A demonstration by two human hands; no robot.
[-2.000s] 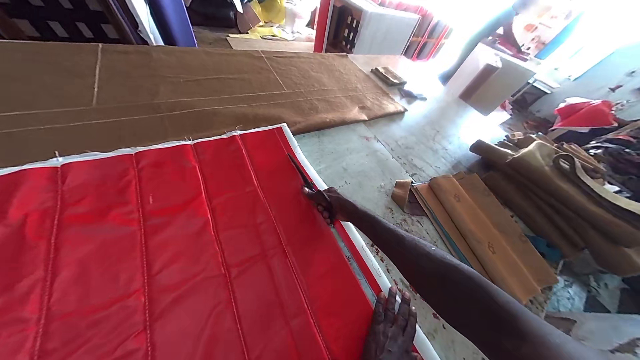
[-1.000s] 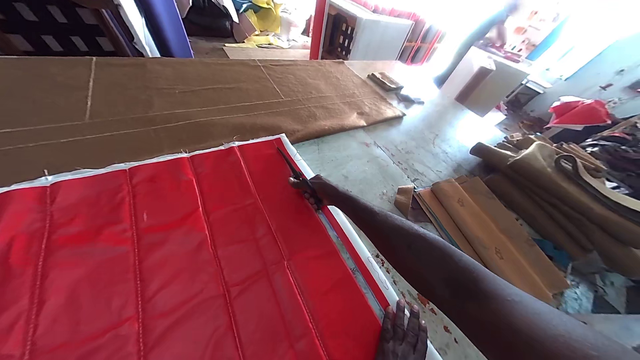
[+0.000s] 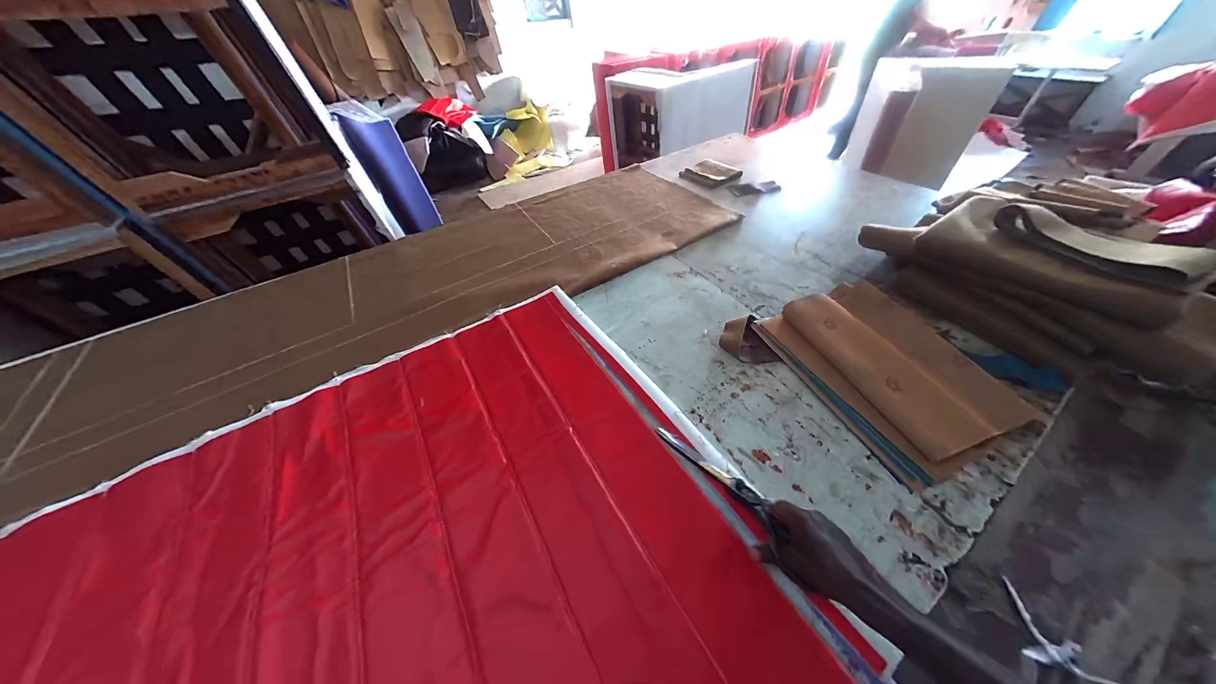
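My right hand point(image 3: 798, 546) is closed around the handles of a pair of scissors point(image 3: 708, 465), whose blades point up and left along a long slit near the right edge of a red stitched sheet point(image 3: 532, 494). The sheet looks like vinyl or leatherette, with parallel seams and a white backing that shows at its border. Between the main red panel and a narrow red strip on the right, the slit runs from near the top corner down to the lower edge of the view. My left hand is out of view.
Brown marked fabric point(image 3: 313, 323) lies beyond the red sheet on the worktable point(image 3: 655, 294). Folded tan material point(image 3: 893, 370) and a brown fabric pile point(image 3: 1007, 256) sit to the right. Wooden frames point(image 3: 161, 190) stand at the left. A person's arm point(image 3: 869, 66) shows at the back.
My right hand has drawn back with the scissors from near the sheet's top corner toward its lower right. My left hand has gone out of view. The view has shifted.
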